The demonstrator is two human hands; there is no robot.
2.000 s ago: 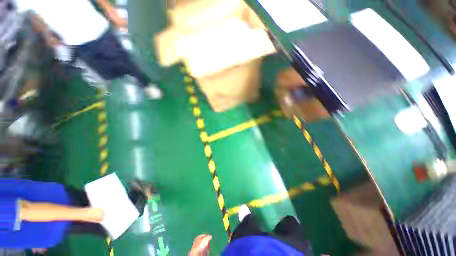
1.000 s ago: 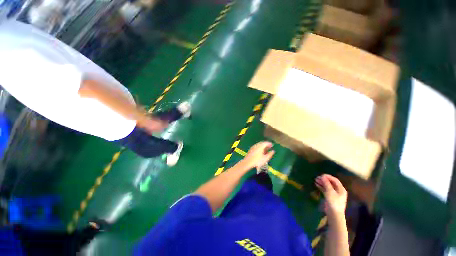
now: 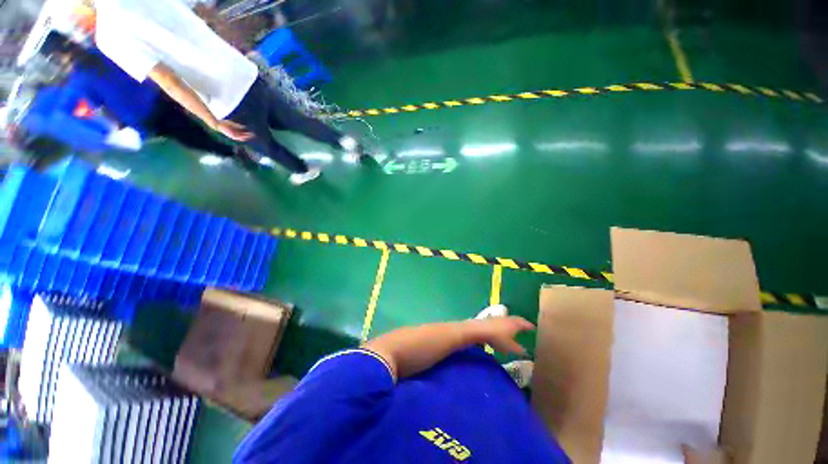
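Observation:
An open brown shipping carton (image 3: 576, 362) stands at the lower right with its flaps out. A flat plain white layer sheet (image 3: 667, 381) lies inside it. My left hand (image 3: 508, 335) is just left of the carton, over the floor, empty with its fingers loosely apart. My right hand (image 3: 704, 455) is blurred at the bottom edge, over the white sheet and near the carton's right inner wall. Most of it is cut off, so its grip and any contact are unclear.
Loaded tray stacks (image 3: 127, 421) stand at lower left beside a closed brown carton (image 3: 231, 349). Blue plastic bins (image 3: 136, 227) are stacked behind them. A person in a white top (image 3: 195, 63) and another in blue (image 3: 113, 91) are at upper left.
The view has swung left, bringing bins and tray stacks into sight. The carton now appears lower right. My right hand has moved from in front of the carton to over its white sheet.

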